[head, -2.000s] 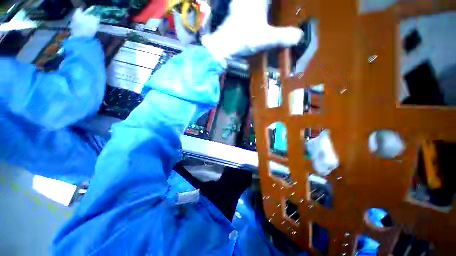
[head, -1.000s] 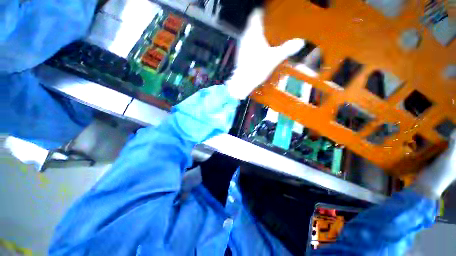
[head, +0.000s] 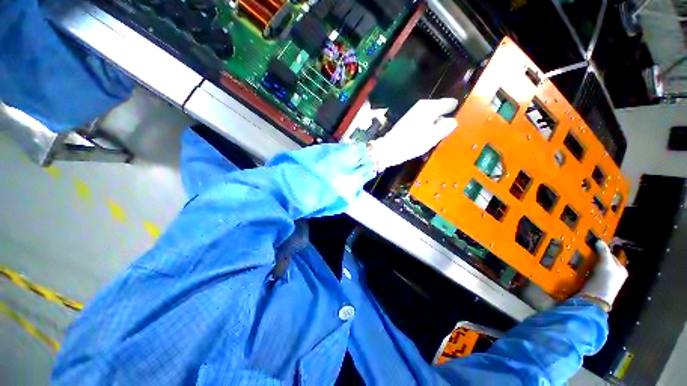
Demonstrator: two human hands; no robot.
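Observation:
The orange cover plate (head: 471,154), with many cut-outs, lies over a board between the conveyor rails; green strips show at its lower left edge and through some cut-outs. My left hand (head: 416,134), in a white glove, is at the plate's left edge with its fingertips against it; whether the fingers grip it is hard to tell. My right hand (head: 605,277), also gloved in white, holds the plate's lower right edge, with the thumb on top and the other fingers mostly hidden.
A main circuit board (head: 301,71) with a multicoloured ring coil (head: 339,63) lies in a carrier to the left. The silver front rail (head: 233,121) runs between me and the boards. A person's blue sleeve (head: 56,71) is at the upper left. An orange-patterned item (head: 461,343) is below the rail.
The orange plate has moved down and away from the camera, over the board. My right hand has come further into view at its lower right edge. The view has shifted right.

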